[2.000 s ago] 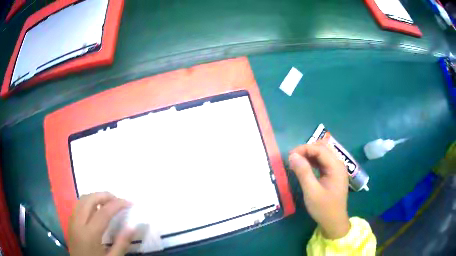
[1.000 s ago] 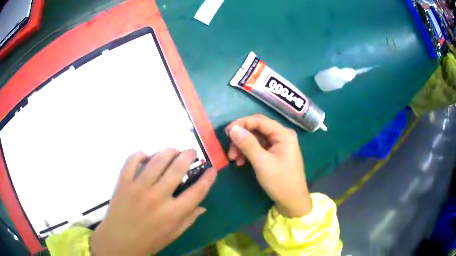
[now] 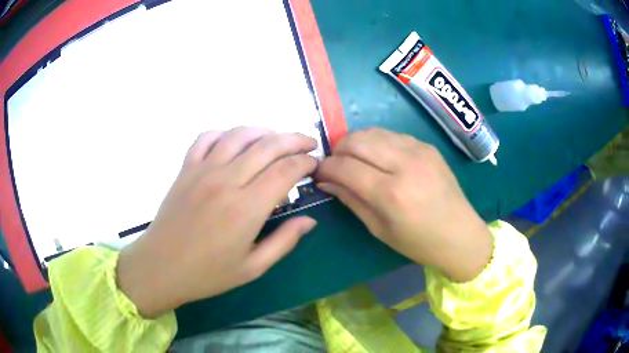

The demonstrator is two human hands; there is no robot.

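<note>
A display panel (image 3: 158, 103) lies white side up in a red-orange foam tray (image 3: 321, 76). My left hand (image 3: 234, 200) lies over the panel's near right corner, palm down, fingertips at the corner. My right hand (image 3: 407, 196) meets it there, its fingertips bunched on the same corner and touching or nearly touching the left fingertips. The fingers hide most of the corner and anything between them. A silver B-7000 adhesive tube (image 3: 445, 100) lies right of the tray. A translucent needle-tip squeeze bottle (image 3: 516, 95) lies further right.
The green bench (image 3: 365, 241) curves away along its near edge. A blue bin edge (image 3: 614, 55) shows at the far right. Another yellow sleeve (image 3: 610, 155) is at the right edge. Below are a blue item (image 3: 555, 196) and a grey floor with a yellow line.
My right hand has moved from beside the tray onto the panel's corner. My left hand stays over that corner, its fingertips now beside the right ones. The camera view has shifted.
</note>
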